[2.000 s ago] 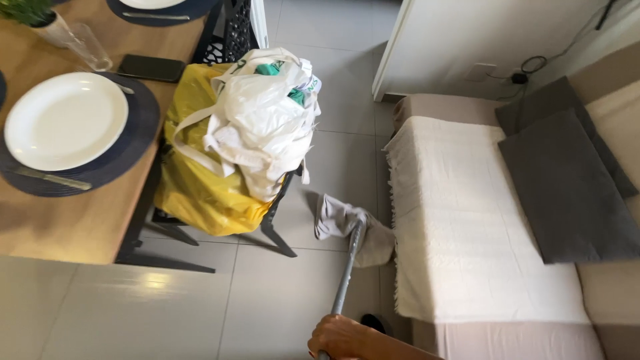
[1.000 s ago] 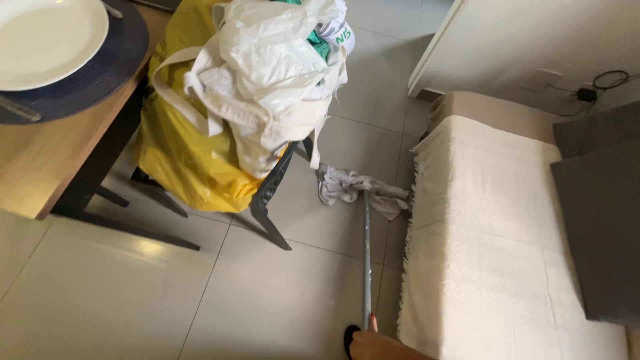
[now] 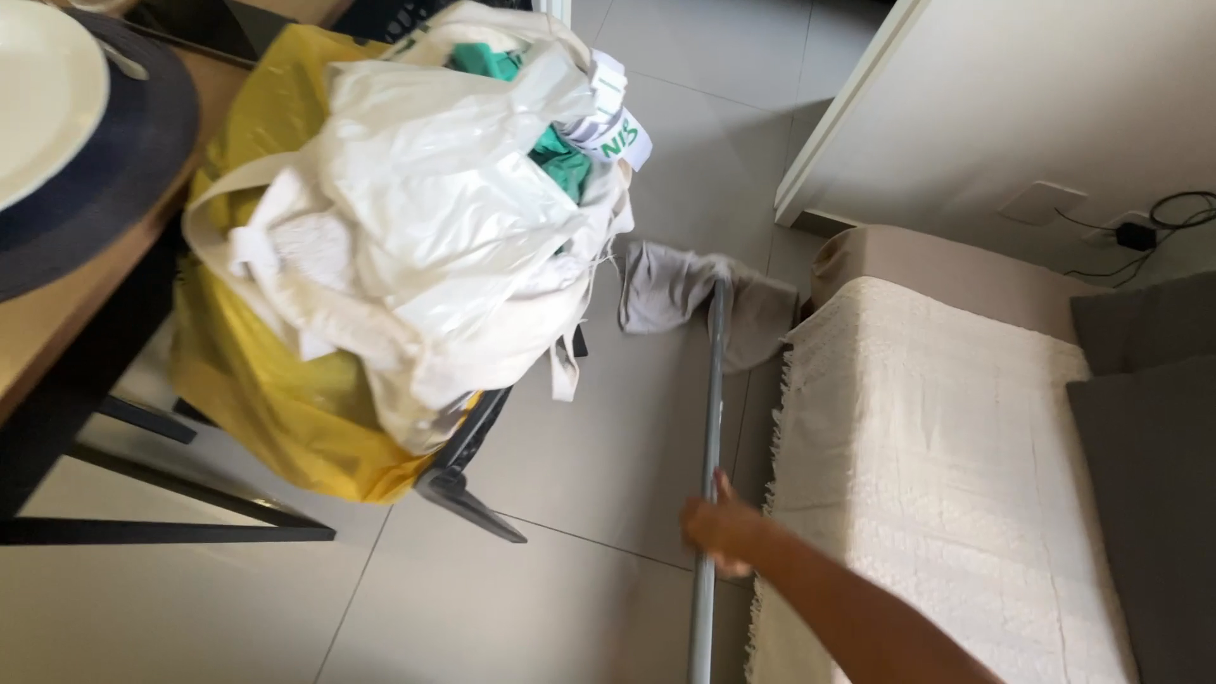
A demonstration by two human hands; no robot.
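Note:
My right hand [image 3: 727,527] is closed around a grey pole [image 3: 714,408], at the lower middle of the view. The pole's far end meets a greyish cloth [image 3: 670,290] that lies crumpled and spread on the tiled floor. That cloth sits between the loaded chair and the sofa, its right side close to the sofa's fringed cover. My left hand is not in view. The pole's near end runs out of the bottom edge.
A chair [image 3: 465,475] at left bears a yellow bag [image 3: 256,380] and white bags [image 3: 446,180]. Beside it stands a wooden table [image 3: 214,85] with a plate [image 3: 43,95]. The sofa [image 3: 950,456], with dark cushions [image 3: 1159,475], lines the right. A black cable [image 3: 1178,214] hangs by the wall.
The cloth at the pole's end was more bunched one second ago and is now more spread. My right hand shows farther up in the view, still on the pole. The view has shifted.

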